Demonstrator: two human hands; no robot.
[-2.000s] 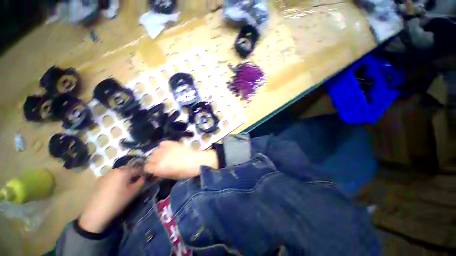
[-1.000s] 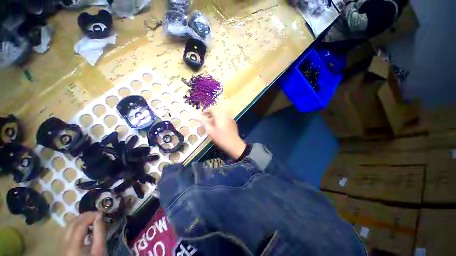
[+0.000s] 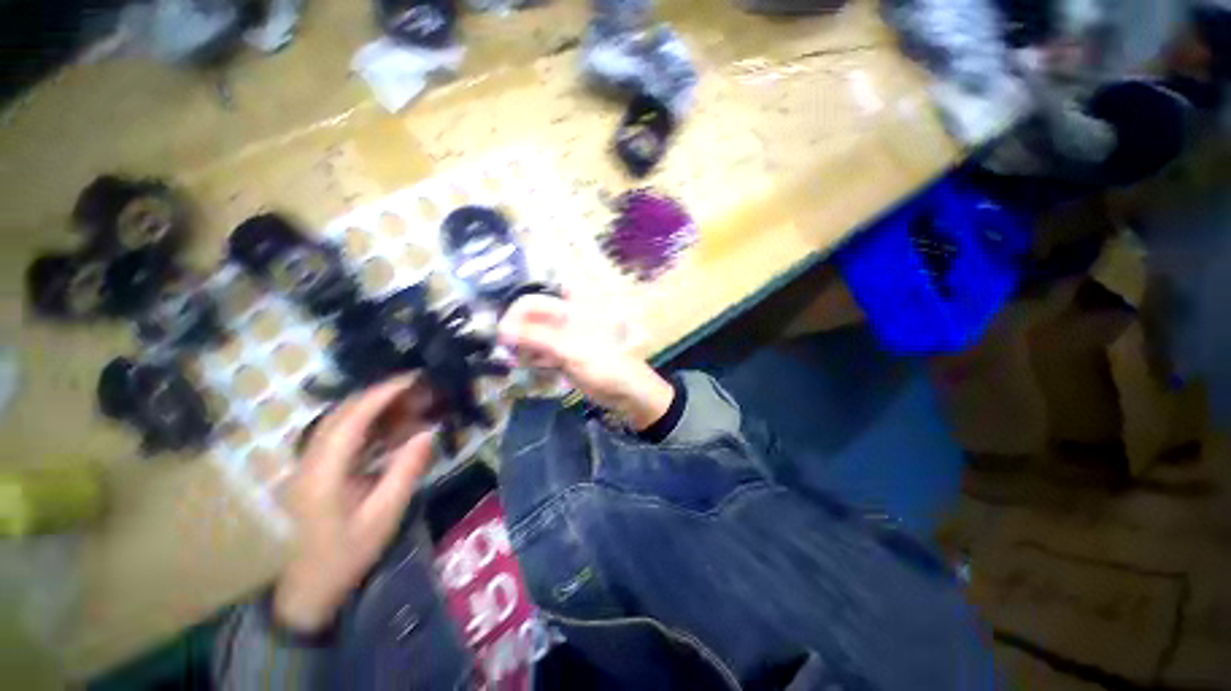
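Observation:
The frame is blurred. My left hand [image 3: 344, 506] is at the tray's near edge, its fingers around a black cup-shaped housing that it mostly hides. My right hand [image 3: 587, 358] is over the tray's right part, fingertips bent towards the left hand; a faint purple spot shows at them, but I cannot tell if they hold a piece. The black part pile [image 3: 405, 331] lies mid-tray on the white perforated tray [image 3: 270, 392]. A shiny-faced housing [image 3: 482, 251] stands behind the pile. The purple heap [image 3: 649, 232] lies right of the tray.
Several black housings [image 3: 159, 402] stand at left, with a yellow-green bottle [image 3: 47, 500] nearer me. Another housing [image 3: 644, 135] and plastic-wrapped items [image 3: 641, 65] are at the back. A blue bin [image 3: 932, 270] is beyond the bench's green edge [image 3: 756, 300]. Part of another person shows top right.
My right hand has moved left from beside the purple heap towards my left hand. My left hand is now further over the tray edge. The camera view has shifted.

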